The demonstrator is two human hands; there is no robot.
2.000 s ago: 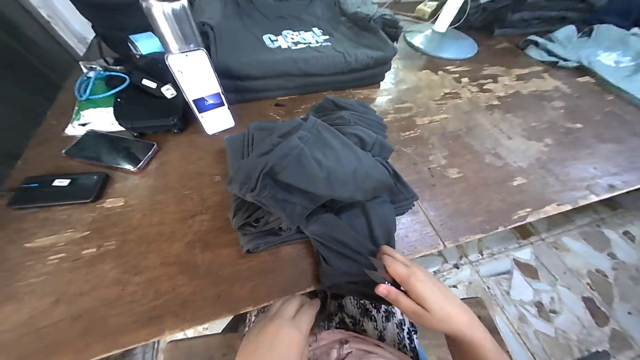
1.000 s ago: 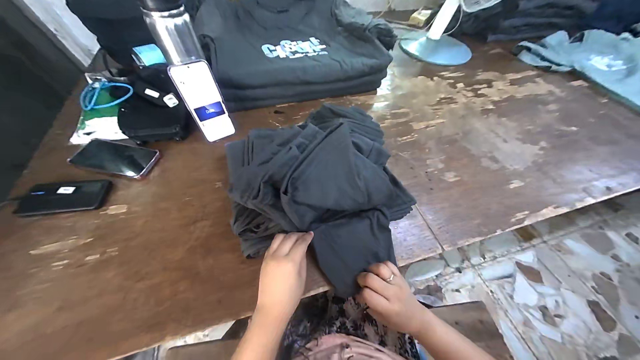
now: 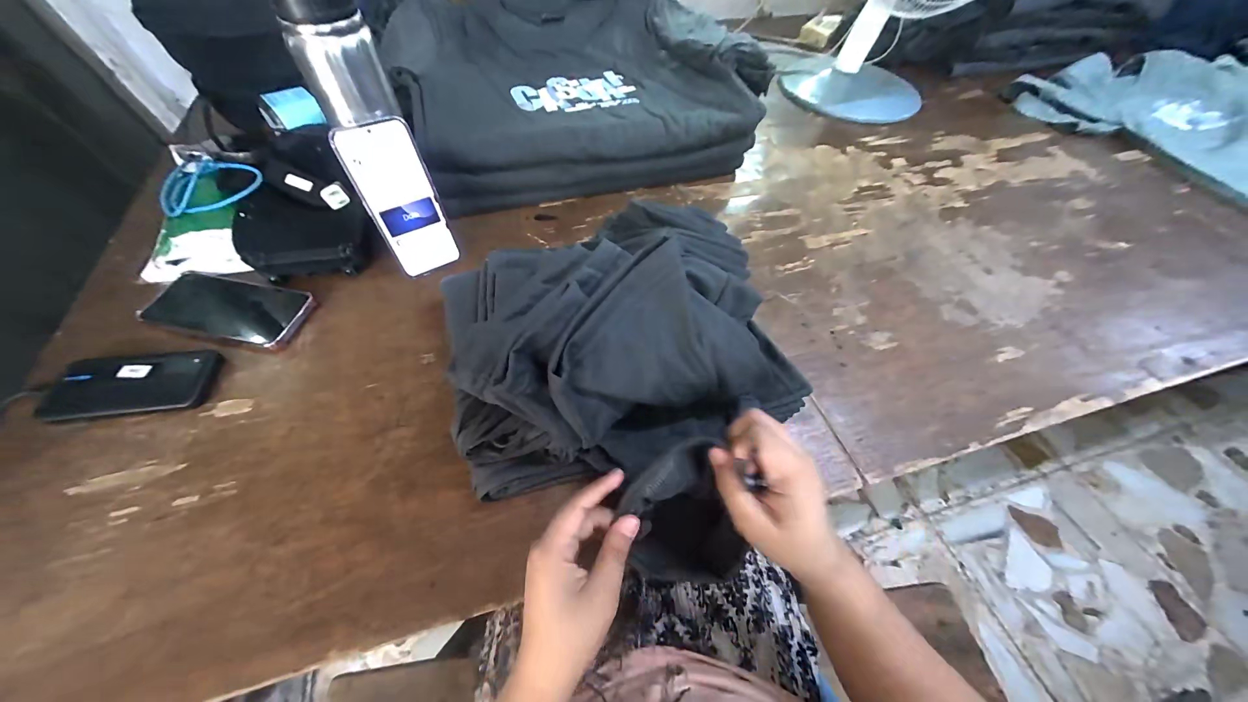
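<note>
A loose pile of dark grey fabric pieces (image 3: 634, 331) lies near the front edge of the wooden table. One piece hangs over that edge toward my lap, its tubular opening (image 3: 687, 507) spread between my hands. My right hand (image 3: 775, 492) pinches the right rim of the opening between thumb and fingers, with something small and dark at the fingers that I cannot make out. My left hand (image 3: 585, 556) is at the left rim, thumb and fingers apart, touching or very near the fabric; whether it grips is unclear.
Folded dark T-shirts with a printed front (image 3: 575, 136) lie behind the pile. At the left are an upright lit phone (image 3: 395, 195), a metal bottle (image 3: 341, 68), a dark phone (image 3: 229, 310) and a black power bank (image 3: 132, 383). A fan base (image 3: 850, 93) and light blue cloth (image 3: 1185, 117) are at the right.
The hanging piece lay flat between my hands a second ago; its end now gapes open. My right hand has risen slightly, and my left hand has moved down from the pile's edge to the opening.
</note>
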